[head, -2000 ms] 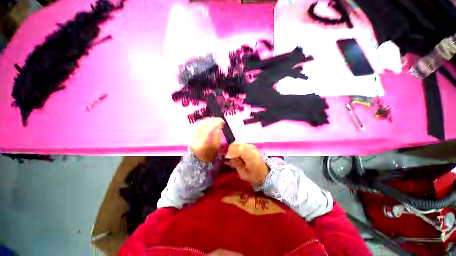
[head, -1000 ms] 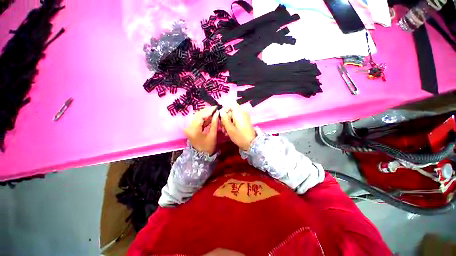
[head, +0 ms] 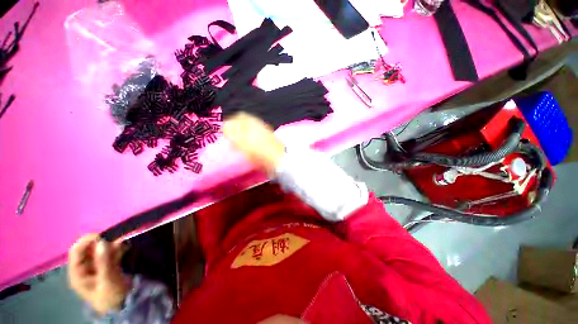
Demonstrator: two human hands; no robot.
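My left hand (head: 98, 272) is at the lower left by the table's front edge, closed on one end of a black webbing strap (head: 149, 216). The strap stretches right along the edge; no buckle can be made out on it. My right hand (head: 255, 140) is blurred, its fingertips by the left part of the stack of black strap pieces (head: 285, 104); whether it holds anything cannot be told. The heap of small black plastic buckles (head: 184, 136) lies left of the stack.
A clear plastic bag (head: 108, 44) lies behind the buckles. A slim tool (head: 25, 197) lies left, another (head: 359, 90) right near the keys (head: 388, 73). A phone (head: 342, 16) rests on white cloth (head: 298, 54). A red case with hoses (head: 469, 177) is below right.
My hands have parted: the left moved down and left with the strap, the right towards the strap stack. The view has turned right, and the blue basket has come into view.
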